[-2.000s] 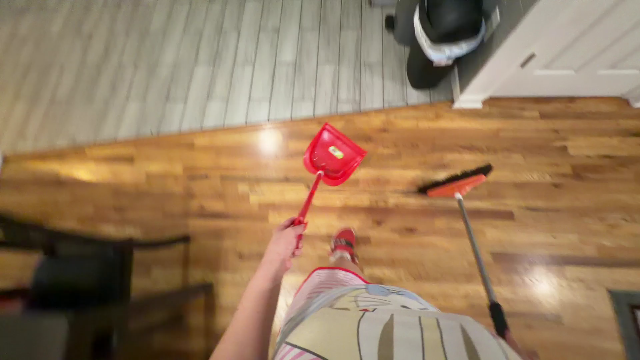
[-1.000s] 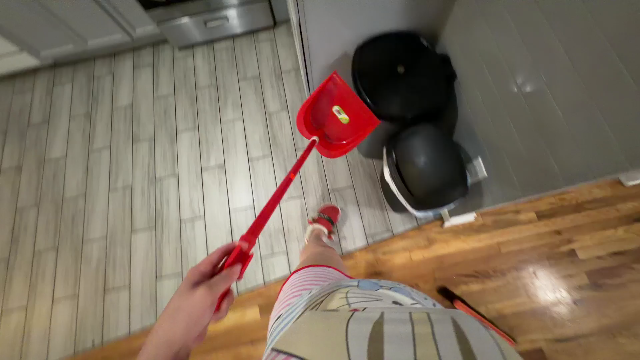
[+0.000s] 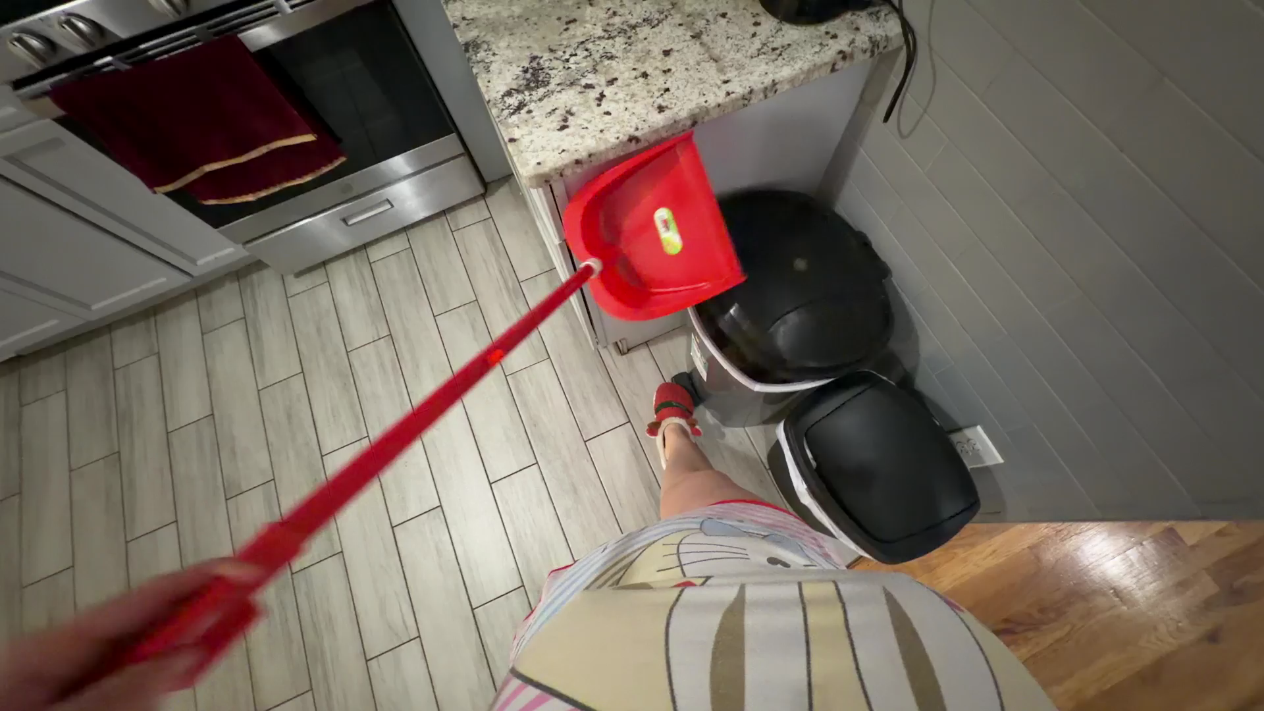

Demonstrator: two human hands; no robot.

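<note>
My left hand (image 3: 148,632), blurred at the lower left, is closed around the handle of a long-handled red plastic dustpan (image 3: 632,237). The pan, with a sticker on it, is held up beside the granite counter's corner and overlaps the edge of a black-lidded trash can (image 3: 805,276). That can's lid is partly raised, and my foot in a red slipper (image 3: 674,410) is at the can's base, by what looks like its pedal. Against it stands a second trash can with a shut black lid (image 3: 889,464) and a white liner edge. My right hand is out of view.
A granite countertop (image 3: 652,59) juts out above the cans. An oven (image 3: 365,89) with a dark red towel (image 3: 197,118) is at the upper left. A grey wall (image 3: 1086,247) with an outlet (image 3: 976,446) borders the right. Wood flooring (image 3: 1116,592) meets grey tile (image 3: 464,474).
The view has moved from the wood floor to the kitchen corner. The dustpan has come to the larger can, whose lid has gone from shut to partly raised. The broom is no longer in view.
</note>
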